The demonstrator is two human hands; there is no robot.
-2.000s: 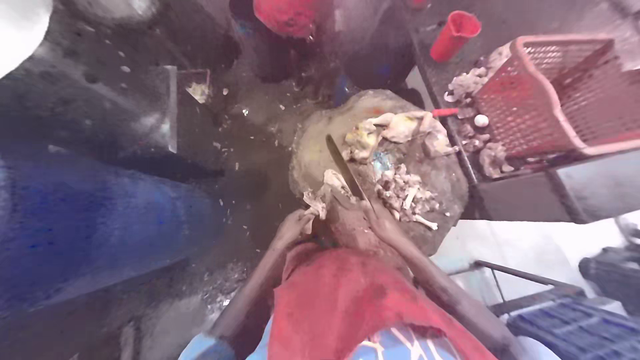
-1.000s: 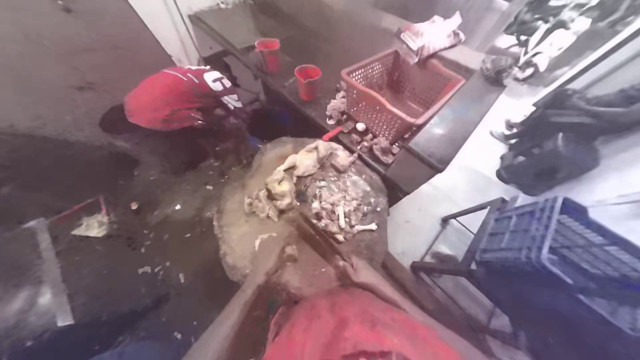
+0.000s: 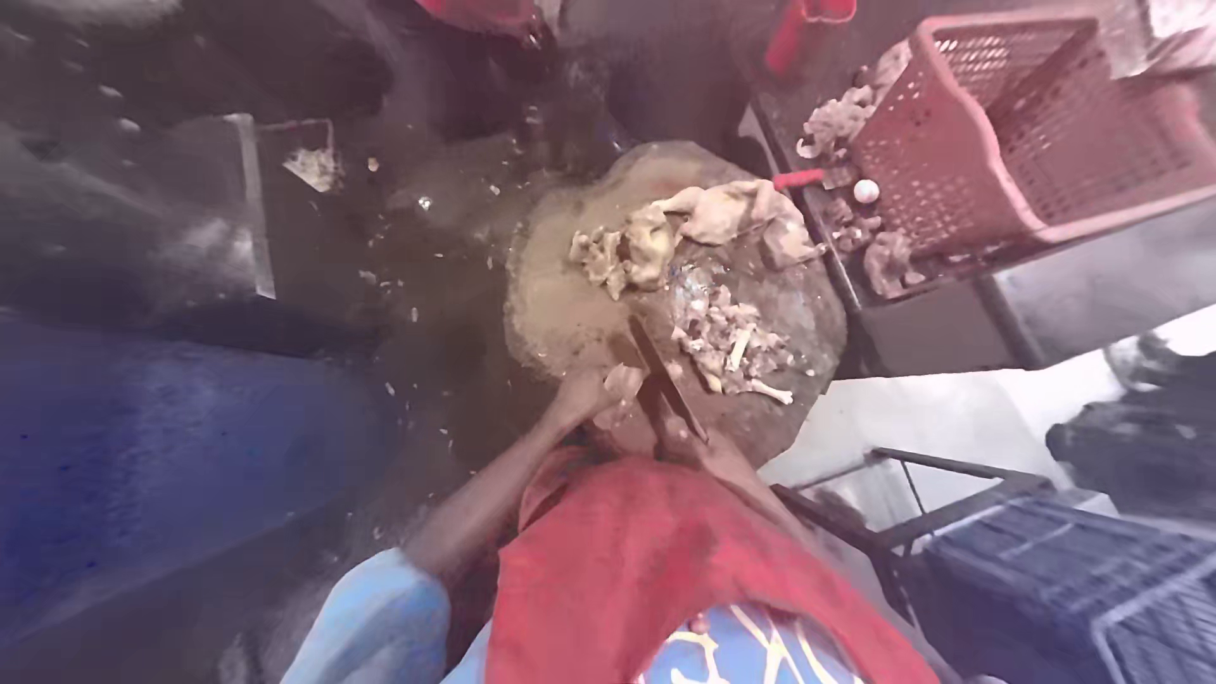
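Observation:
My right hand (image 3: 692, 445) grips a knife (image 3: 668, 377) at the near edge of a round chopping block (image 3: 560, 294); the blade points up and to the left. My left hand (image 3: 587, 391) holds a pale piece of meat (image 3: 623, 382) just left of the blade. Pieces of plucked poultry (image 3: 719, 213) lie across the far part of the block. A pile of chopped meat and bones (image 3: 736, 342) lies on its right half. The handle of my knife is hidden in my hand.
A red plastic crate (image 3: 1016, 180) stands on the counter at the right, with meat scraps (image 3: 836, 122) and a red-handled tool (image 3: 798, 179) beside it. A red mug (image 3: 796, 38) is behind. Blue crates (image 3: 1054, 579) stand lower right, a large blue surface (image 3: 161, 456) lies left.
The view has swung right and back. The poultry piece at my left hand two seconds ago looks smaller now; the knife remains in my right hand.

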